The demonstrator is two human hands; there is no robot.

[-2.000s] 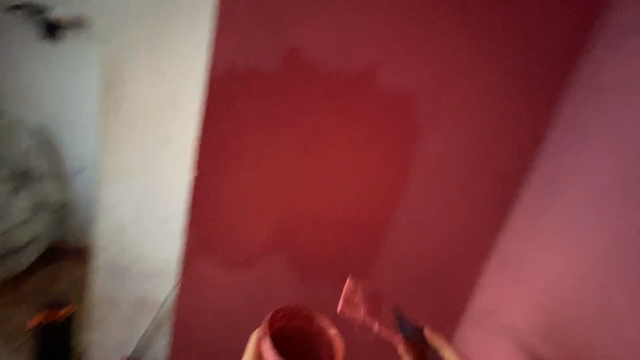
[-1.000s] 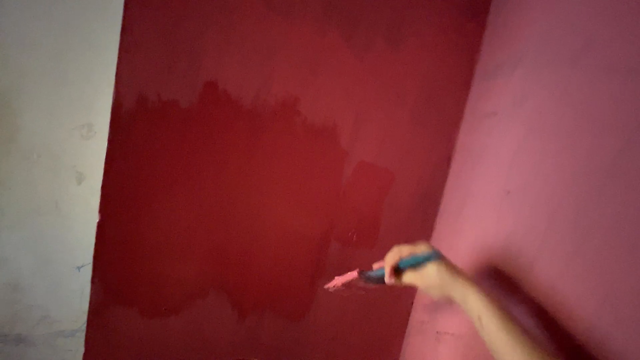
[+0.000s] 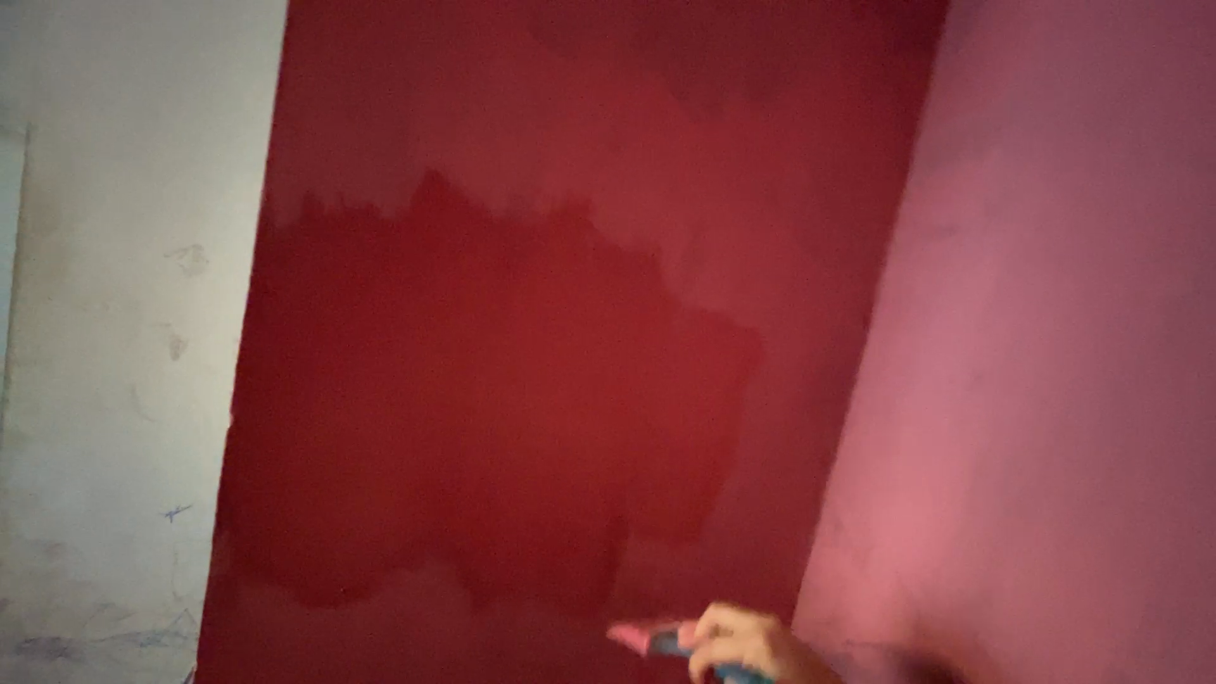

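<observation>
At the lower right of the view, my right hand (image 3: 746, 644) grips a paintbrush (image 3: 670, 640) by its blue and dark handle. Pinkish-red paint coats the bristles, which point left and lie just below the wet patch; whether they touch the wall cannot be told. A broad patch of fresh, darker red paint (image 3: 494, 380) with ragged edges covers the middle of the red wall (image 3: 788, 218). My left hand is out of view, and so is the paint container.
A dirty white wall surface (image 3: 133, 380) with scuffs and scribbles borders the red wall on the left. To the right, a pink wall (image 3: 1035, 332) meets it at a slanting corner, with a dark shadow near the bottom.
The separate wet stroke at the patch's right side has merged into it, widening the patch. The red paint container, visible two seconds ago, has left view. My right hand has moved lower in the view.
</observation>
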